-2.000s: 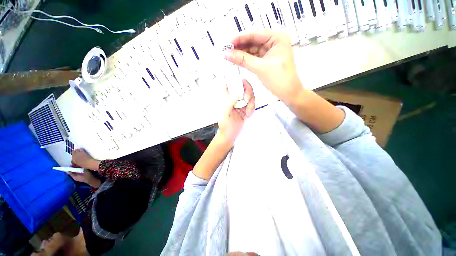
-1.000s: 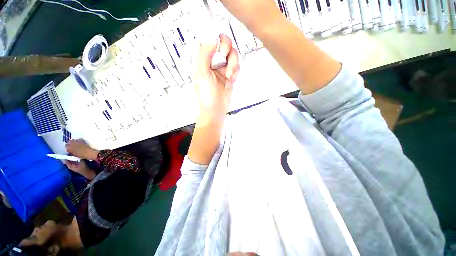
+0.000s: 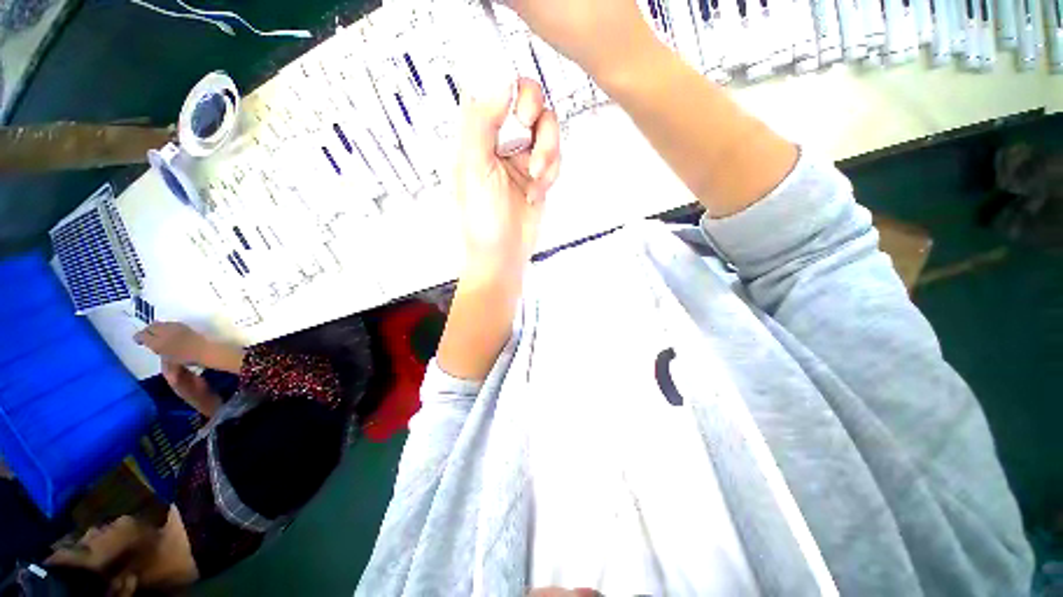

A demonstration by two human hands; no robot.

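My left hand (image 3: pixel 509 163) is over the bench, its fingers closed around a small white piece (image 3: pixel 513 135), whose end shows between them. My right hand (image 3: pixel 581 26) reaches to the far side of the bench. Its fingertips are cut off by the top edge, so what they hold or touch is hidden. White units with dark strips (image 3: pixel 338 152) lie in rows to the left. More white bars (image 3: pixel 816 35) stand closely lined up at the upper right.
The cream-white bench (image 3: pixel 933 105) runs across. Two white rings (image 3: pixel 210 114) sit at its left end, near a gridded sticker sheet (image 3: pixel 97 251). A blue crate (image 3: pixel 64 373) and a second person's patterned sleeve (image 3: pixel 291 376) are at lower left. A brown carton (image 3: pixel 903 251) is below the bench.
Since two seconds ago, my right hand has moved up to the frame's top edge, and my left hand up and left. The second person's white bar no longer shows.
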